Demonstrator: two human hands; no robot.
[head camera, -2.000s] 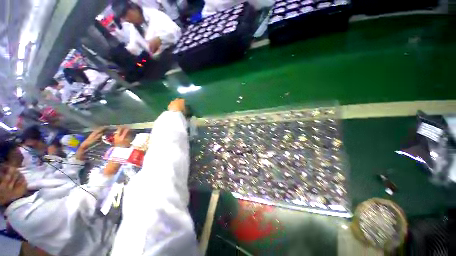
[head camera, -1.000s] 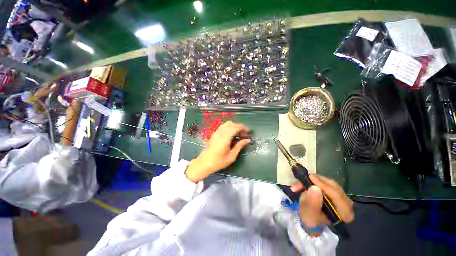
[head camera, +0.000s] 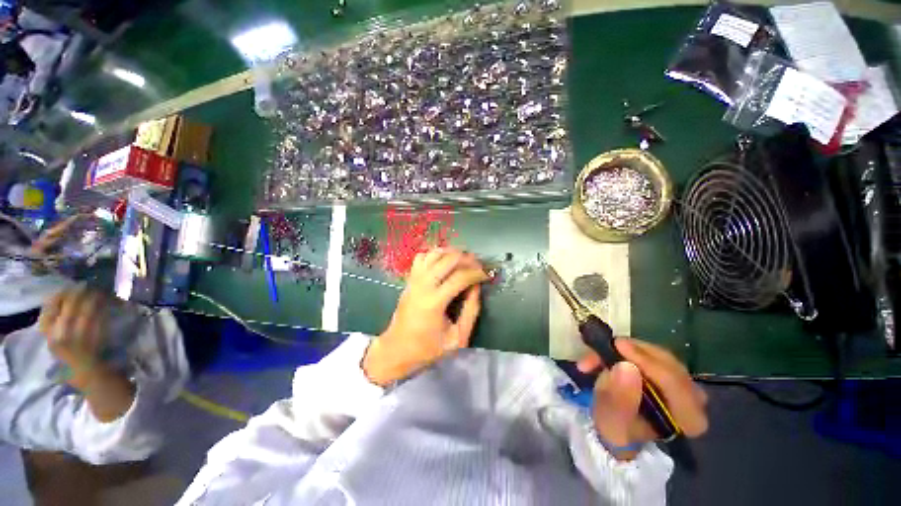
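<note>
My right hand (head camera: 647, 395) holds a soldering iron (head camera: 597, 336) by its black and yellow handle. Its thin tip points up and left, right of my left hand and apart from it. My left hand (head camera: 427, 311) rests on the green mat with fingers bent. A tiny reddish spot shows at its fingertips; whether it is gripped is unclear. Thin solder wire (head camera: 336, 271) runs from the left toward this hand. Loose red wires (head camera: 410, 237) lie just above the hand. Small dark red components (head camera: 364, 249) lie left of them. Tiny silvery bits lie right of the fingertips.
A clear tray (head camera: 425, 114) of shiny parts lies behind the work. A round tin (head camera: 624, 196) touches a beige card (head camera: 568, 341). A fume fan (head camera: 736, 237) and labelled bags (head camera: 726, 49) are at right. A blue stick (head camera: 268, 259), boxes (head camera: 131, 170) and another person's hand (head camera: 74, 331) are at left.
From two seconds to one second ago, the view turned down to the bench and both hands came into sight. Since then the hands have barely moved; the other person's hand at left has lowered.
</note>
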